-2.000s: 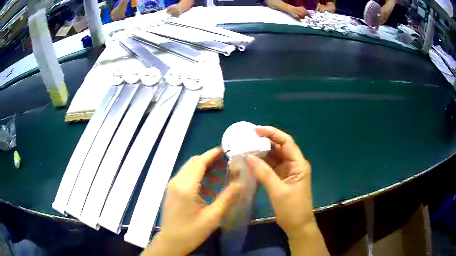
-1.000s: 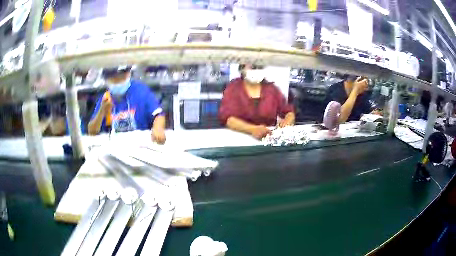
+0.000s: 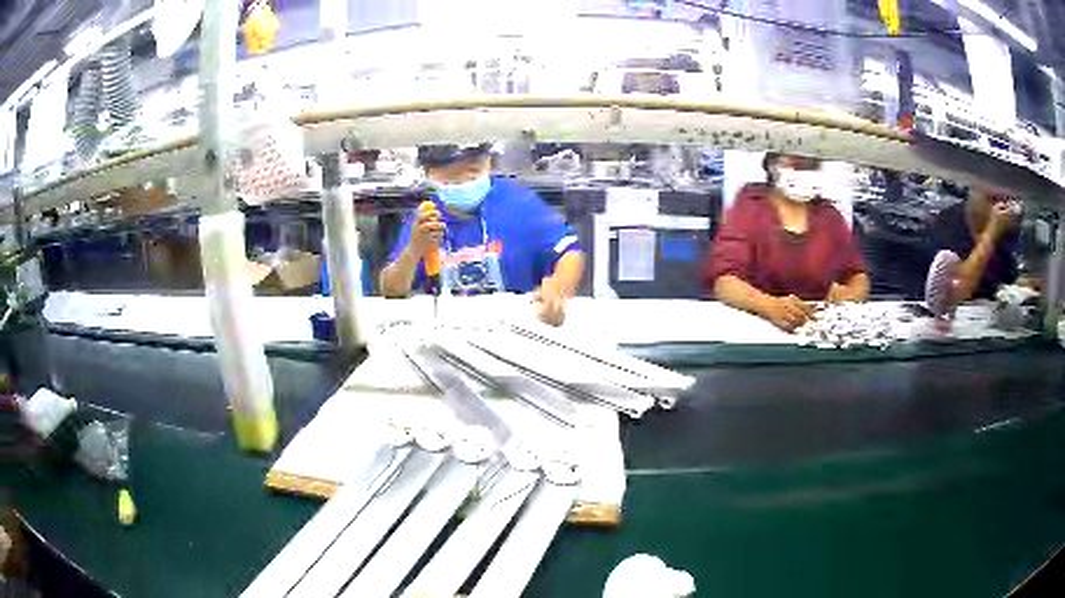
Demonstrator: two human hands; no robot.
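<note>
A white lobed joint cover (image 3: 646,579) shows at the bottom edge, right of centre, cut off by the frame. Neither of my hands is in view, so what holds the cover is hidden. Several long white lamp arms (image 3: 348,526) lie fanned out left of it, with round end caps (image 3: 471,444) at their upper ends on a padded board (image 3: 333,437). More arms (image 3: 561,364) lie crosswise on the board behind them. The lower ends of the near arms are cut off by the bottom edge.
A wrapped white post (image 3: 237,315) stands left of the board. A crumpled plastic bag (image 3: 103,449) and a yellow-green item (image 3: 126,507) lie left. Opposite, a masked person in blue (image 3: 491,240) holds an orange tool; another in dark red (image 3: 794,248) sits by small white parts (image 3: 847,325).
The view has tilted up, then swung left. My hands, seen two seconds ago around the joint cover, have left the picture. The cover is now at the bottom edge.
</note>
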